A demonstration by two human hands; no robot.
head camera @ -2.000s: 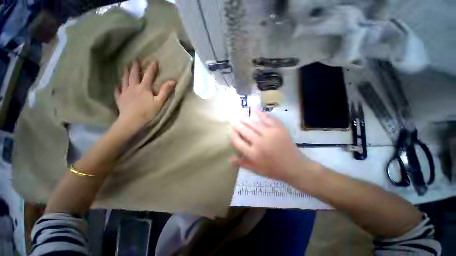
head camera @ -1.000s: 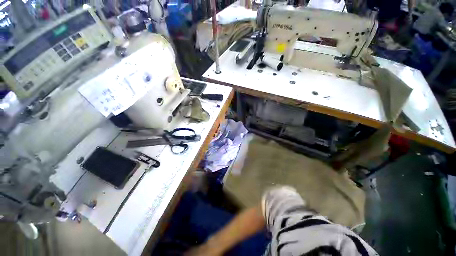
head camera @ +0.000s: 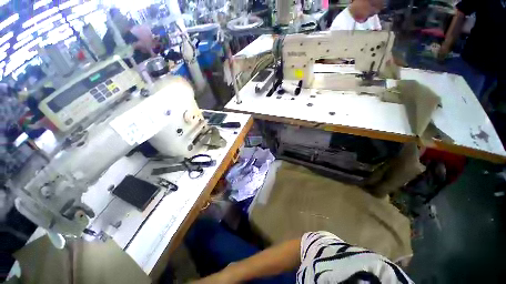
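A khaki garment panel (head camera: pixel 83 263) lies under the head of the cream-white sewing machine (head camera: pixel 161 119) at the lower left. A larger khaki panel stack (head camera: pixel 327 205) with a pale edge strip lies below the table, right of centre. My right forearm, in a striped sleeve, reaches leftward along the bottom edge; the hand itself is cut off by the frame. My left hand is out of the picture.
On the machine table (head camera: pixel 172 222) lie a smartphone (head camera: pixel 135 192), black snips (head camera: pixel 166 184) and shears (head camera: pixel 195 165). White scraps (head camera: pixel 249 172) lie beneath its edge. A second flatbed machine (head camera: pixel 333 58) with khaki cloth (head camera: pixel 419 105) stands behind. Two people are at the upper right.
The view has swung right, away from the needle area. Both hands, earlier on the khaki panel, have left the picture. My right arm now lies along the bottom edge.
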